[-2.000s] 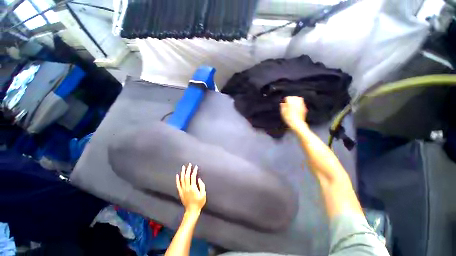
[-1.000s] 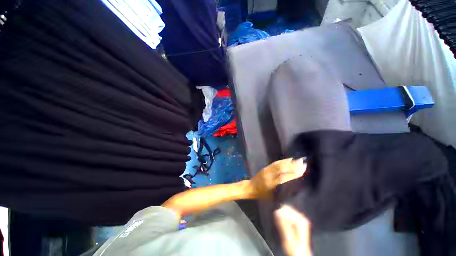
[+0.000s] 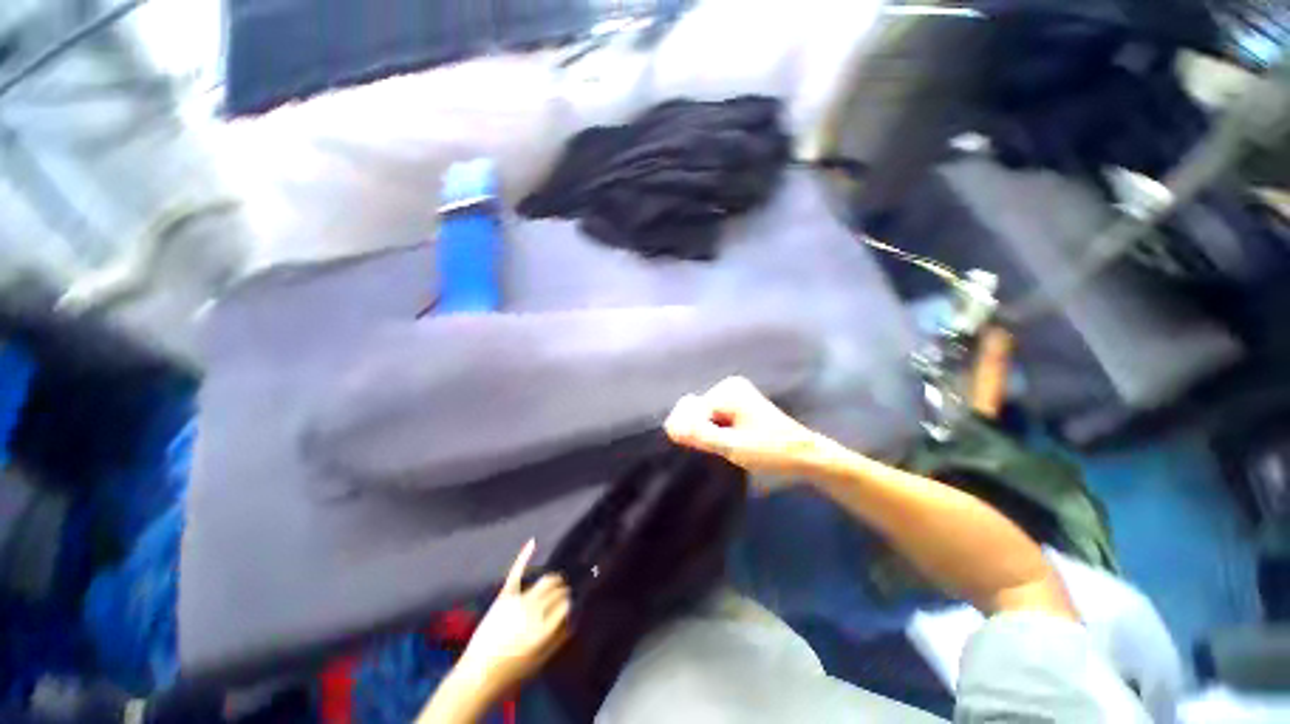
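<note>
A black garment (image 3: 644, 545) hangs between my two hands at the near edge of the grey padded pressing table (image 3: 255, 566). My right hand (image 3: 736, 424) is closed on its upper edge, close to the padded arm. My left hand (image 3: 535, 611) is at its left side with the index finger extended and the other fingers against the cloth. The grey padded arm (image 3: 538, 389) lies bare across the table. The picture is blurred.
A crumpled black garment pile (image 3: 672, 177) lies at the table's far side. A blue support arm (image 3: 470, 248) stands at the far edge. Right of the table are the steam iron's tan handle (image 3: 990, 371) and a dark green bag (image 3: 1040, 488). Dark garments hang at the top.
The view has swung right. The black garment was over the padded arm one second ago; now it is off it, held at the near edge. The far pile looks smaller than two seconds ago.
</note>
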